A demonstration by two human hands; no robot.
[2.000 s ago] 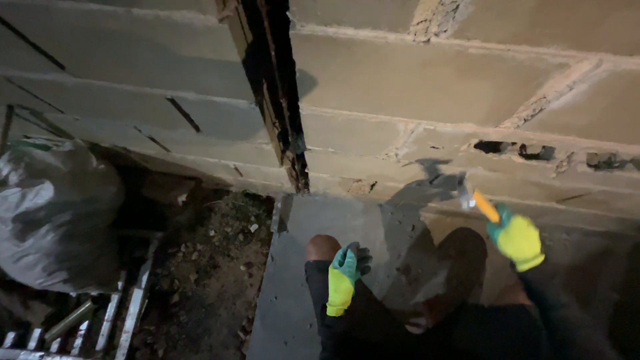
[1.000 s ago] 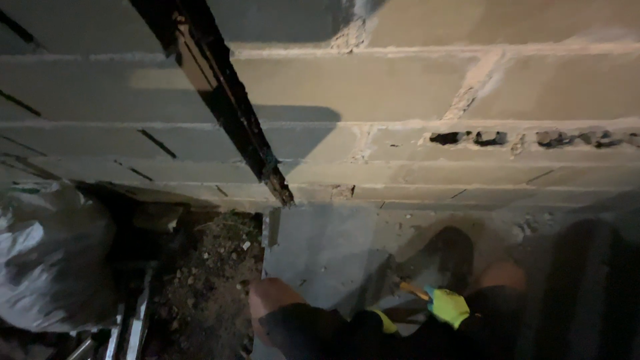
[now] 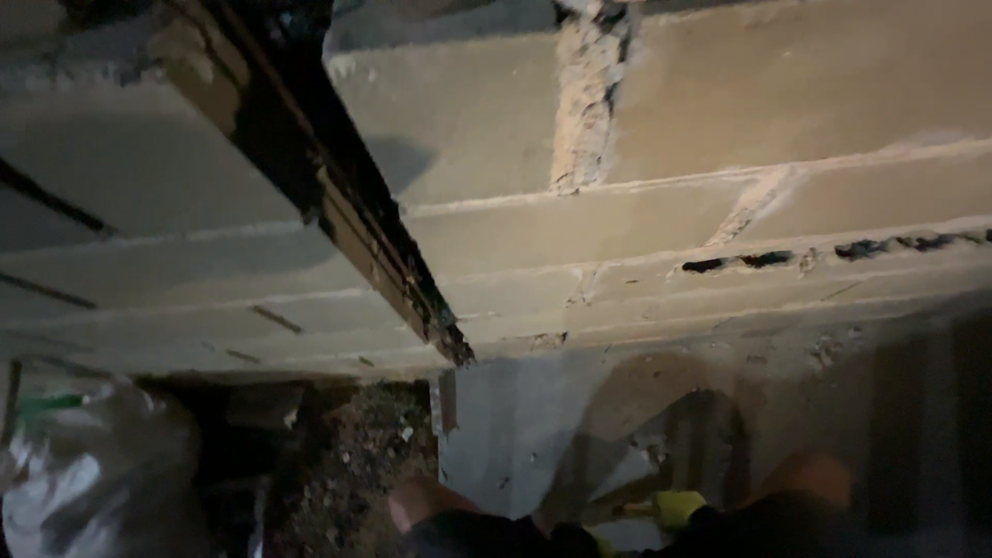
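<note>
At the bottom edge, between my knees, my right hand (image 3: 678, 508) in a yellow-green glove is closed on the orange handle (image 3: 633, 510) of a hand tool. The tool's head is too dark and blurred to make out. Just left of it and lower, a sliver of yellow glove shows my left hand (image 3: 604, 545); dark clothing and the frame edge hide the rest, so its grip cannot be read. Both hands are low over the grey slab (image 3: 504, 434), before the block wall (image 3: 496, 240).
A dark vertical gap (image 3: 364, 194) with rough edges splits the wall. Broken holes (image 3: 767, 260) run along a course at right. At lower left are a bulging pale plastic sack (image 3: 101, 473), metal bars (image 3: 258, 515) and soil with rubble (image 3: 353, 465) beside the slab.
Two seconds ago my right hand held the tool out to the right near the wall; it has come down and inward between my knees. My left hand has dropped nearly out of view.
</note>
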